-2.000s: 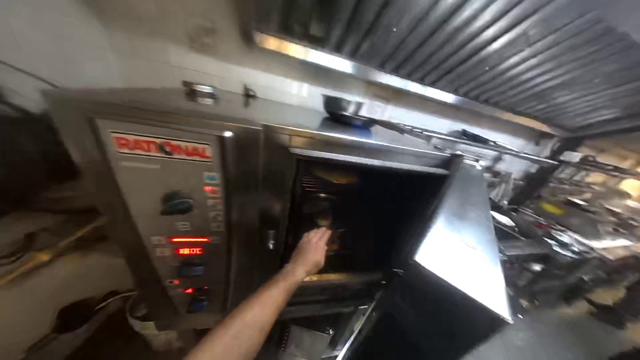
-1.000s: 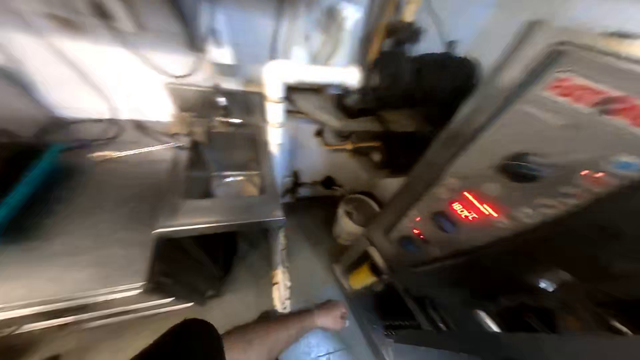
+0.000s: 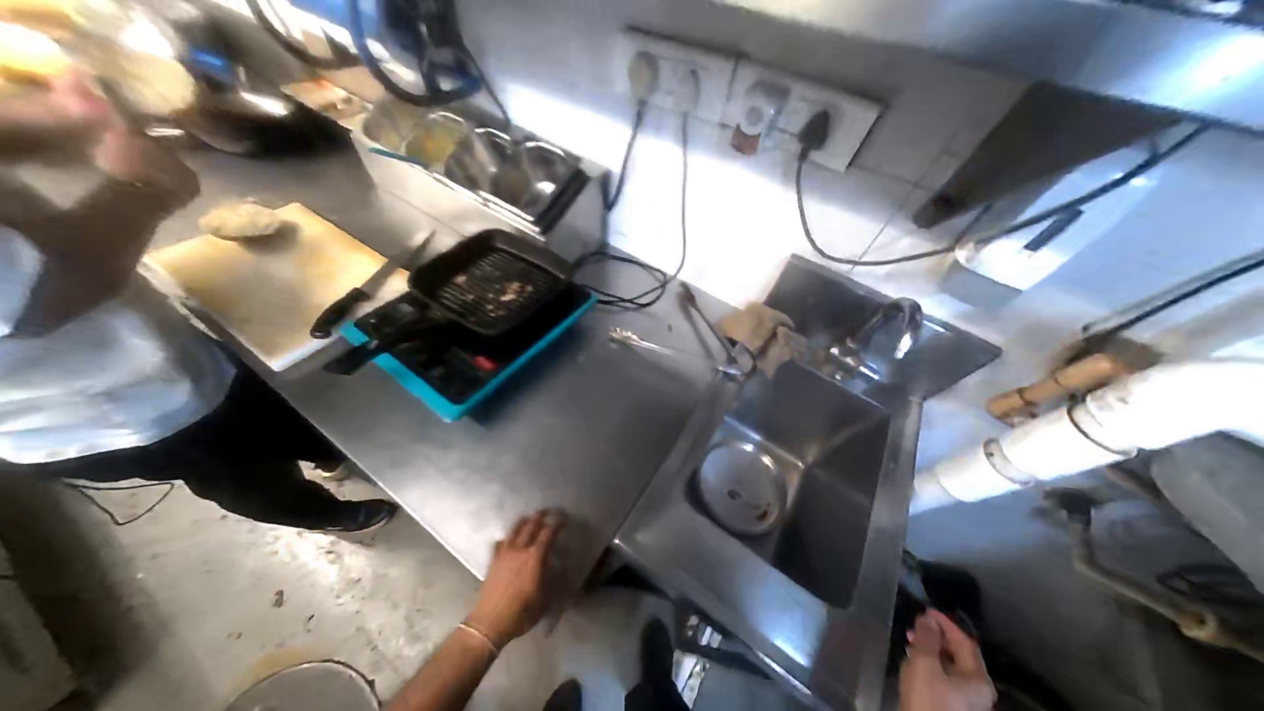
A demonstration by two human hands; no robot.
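My left hand (image 3: 521, 578) rests with its fingers on the front edge of the stainless steel counter (image 3: 553, 434), left of the sink (image 3: 834, 504), and holds nothing. To the right of the sink's front corner, low in the view, is my right hand (image 3: 945, 660), its fingers bent; whether it holds anything is unclear. A round metal lid or plate (image 3: 741, 487) lies in the sink basin. Farther back, a black square grill pan (image 3: 494, 281) with food scraps sits on a black and turquoise tray (image 3: 459, 400).
A co-worker (image 3: 89, 326) stands at left by a cutting board (image 3: 286, 276) bearing flatbread (image 3: 240, 220) and a knife (image 3: 370, 283). Tongs (image 3: 713, 331) and a cloth (image 3: 765, 336) lie behind the sink, near the faucet (image 3: 889, 331). White pipes (image 3: 1066, 434) run at right.
The view has swung left from the oven to the counter and sink. My hand that reached into the open oven two seconds ago is no longer there. Both hands are now in view.
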